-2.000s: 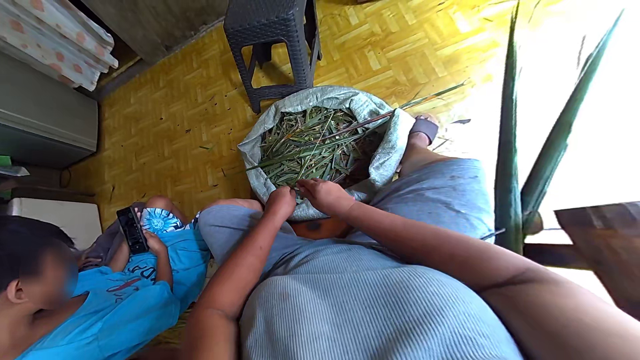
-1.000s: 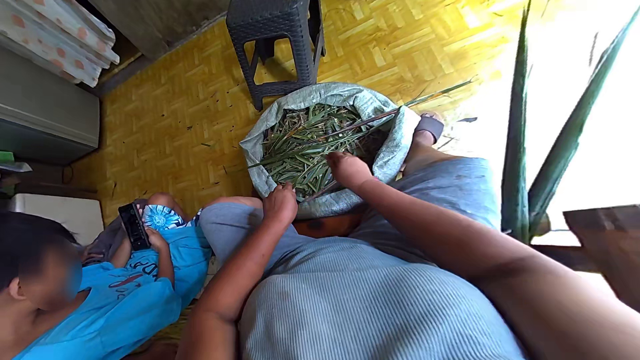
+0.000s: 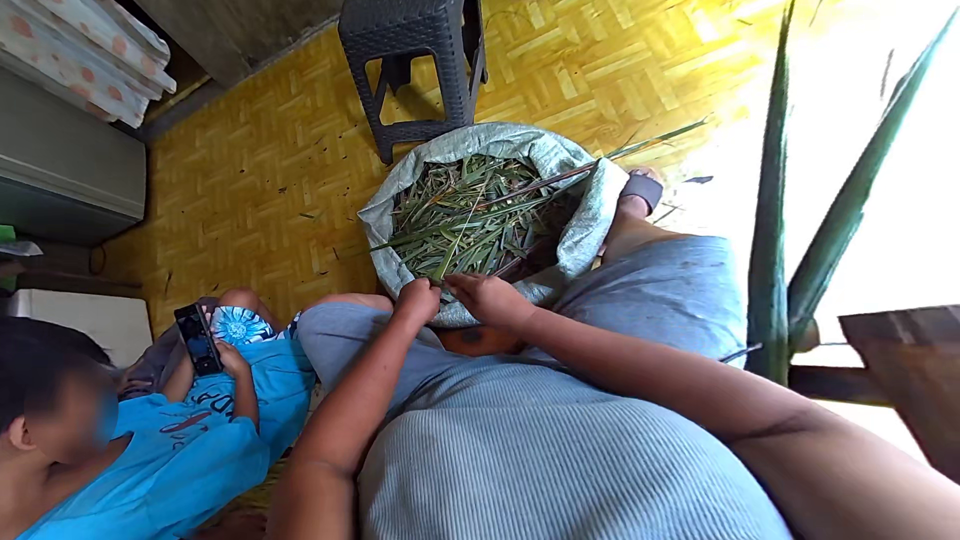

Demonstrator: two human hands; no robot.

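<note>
My left hand (image 3: pixel 418 301) is closed on a narrow green leaf strip (image 3: pixel 450 259) at the near rim of a woven plastic sack (image 3: pixel 382 214). Close beside it on the right, my right hand (image 3: pixel 491 298) has its fingers pinched at the same spot; the leaf there is mostly hidden by the fingers. The open sack stands between my legs, filled with cut green and brown leaf strips (image 3: pixel 472 217). A long stalk (image 3: pixel 577 171) lies across the leaves and sticks out past the sack's right rim.
A dark plastic stool (image 3: pixel 409 30) stands behind the sack. At the left, a person in a blue shirt (image 3: pixel 217 435) sits close by, holding a phone (image 3: pixel 197 341). Long thick green leaves (image 3: pixel 769 225) rise at the right, near a wooden piece (image 3: pixel 907 360).
My right hand was over the leaves inside the sack a second ago; it has come back to the near rim, next to my left hand.
</note>
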